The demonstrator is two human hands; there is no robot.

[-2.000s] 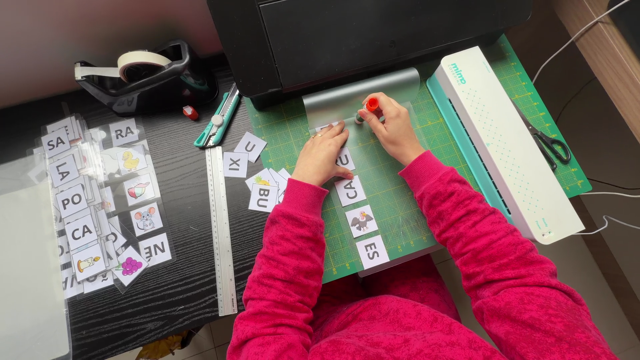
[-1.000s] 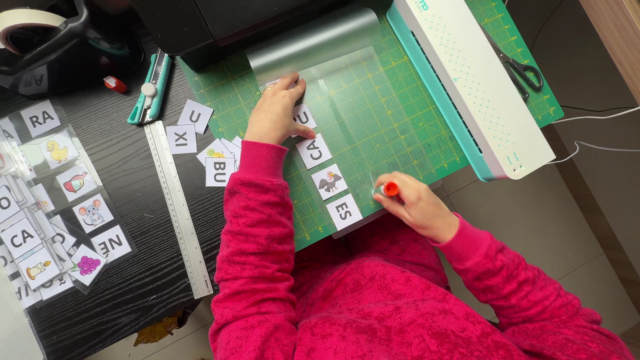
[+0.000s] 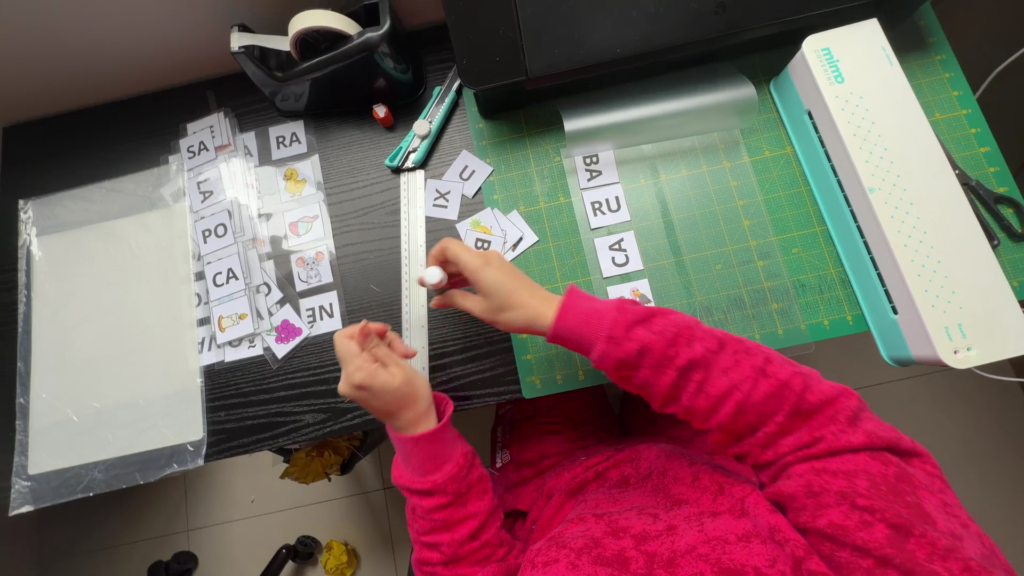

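Observation:
My right hand [image 3: 492, 288] holds a small white-ended glue stick [image 3: 434, 278] above the ruler [image 3: 414, 256] and beside a small pile of cards [image 3: 524, 234]. My left hand [image 3: 376, 372] is lifted near the desk's front edge, fingers curled and somewhat blurred; nothing is plainly seen in it. On the green cutting mat [image 3: 704, 288], a column of syllable cards [image 3: 606, 206] and a picture card [image 3: 630, 292] lies along a clear laminating sheet [image 3: 680, 192], whose top layer [image 3: 660, 112] is curled back. Loose cards [image 3: 442, 198] lie beside the ruler.
A laminator [image 3: 912, 192] and scissors [image 3: 988, 200] are at the right, a black printer [image 3: 680, 40] behind. Around the left side are a tape dispenser [image 3: 336, 76], red cap [image 3: 383, 115], utility knife [image 3: 424, 128], card strips [image 3: 214, 232] and a plastic pouch [image 3: 112, 336].
Both hands have left the mat and moved left; the right still holds the glue stick, whose red end showed before. Upper cards in the column are uncovered. The view has shifted.

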